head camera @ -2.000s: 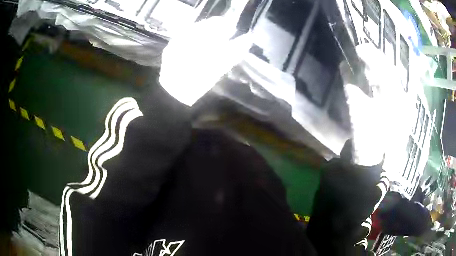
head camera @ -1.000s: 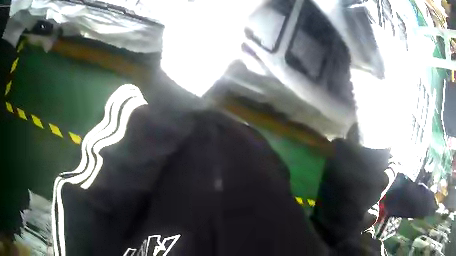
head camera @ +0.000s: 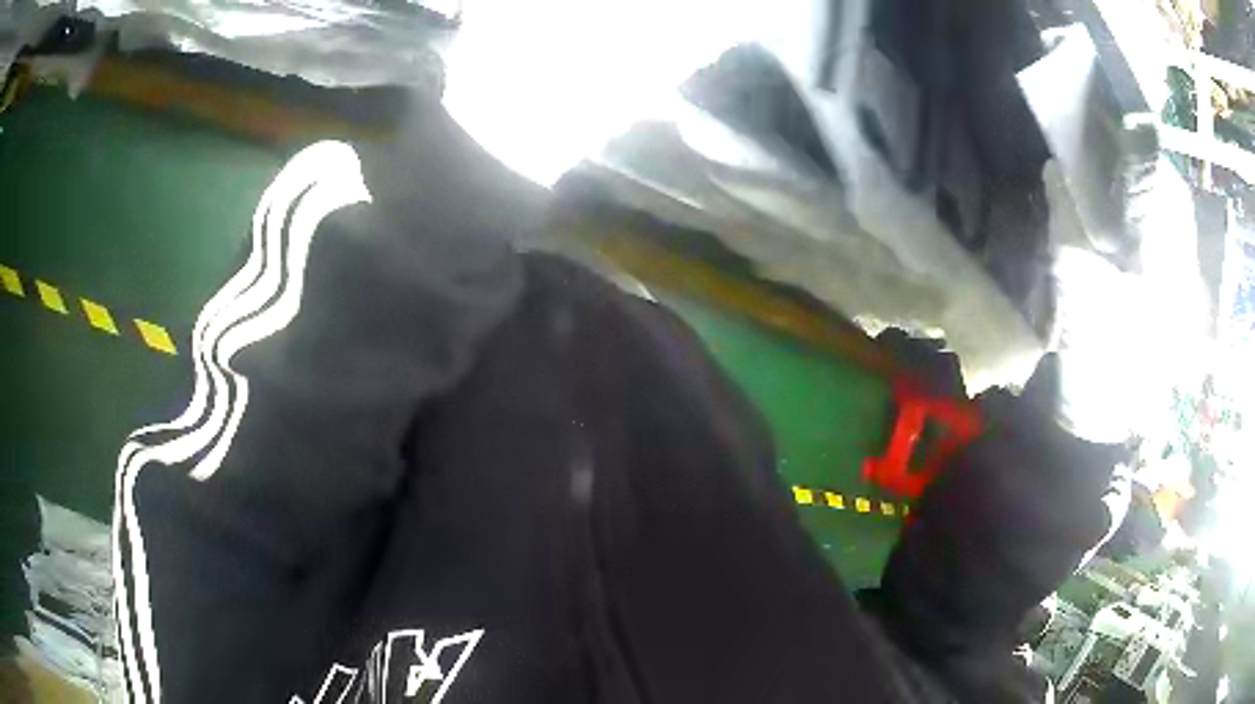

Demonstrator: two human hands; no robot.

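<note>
My left hand (head camera: 544, 90), white-gloved and overexposed, is at the top centre, partly cut off by the upper edge. My right hand (head camera: 1097, 337), also a white glare, is at the right above its dark cuff. Between them lie dark blurred rectangular shapes (head camera: 950, 124), which look like phone middle frames. A wrinkled white liner sheet (head camera: 853, 248) hangs along the bench edge below them. A grey-white sheet or flap (head camera: 1080, 103) stands up just above my right hand. Fingers and any grip are lost in glare and blur.
An orange-brown bench edge (head camera: 716, 296) runs below the liner. A red stool (head camera: 919, 440) is beside my right sleeve. The green floor has a yellow-black line (head camera: 97, 316). More white liner (head camera: 262, 48) lies at the upper left. Blurred racks or equipment are at the right.
The view has shifted, and the right hand now sits further right. The frames between the hands look darker and more blurred. The red stool has come into clear view.
</note>
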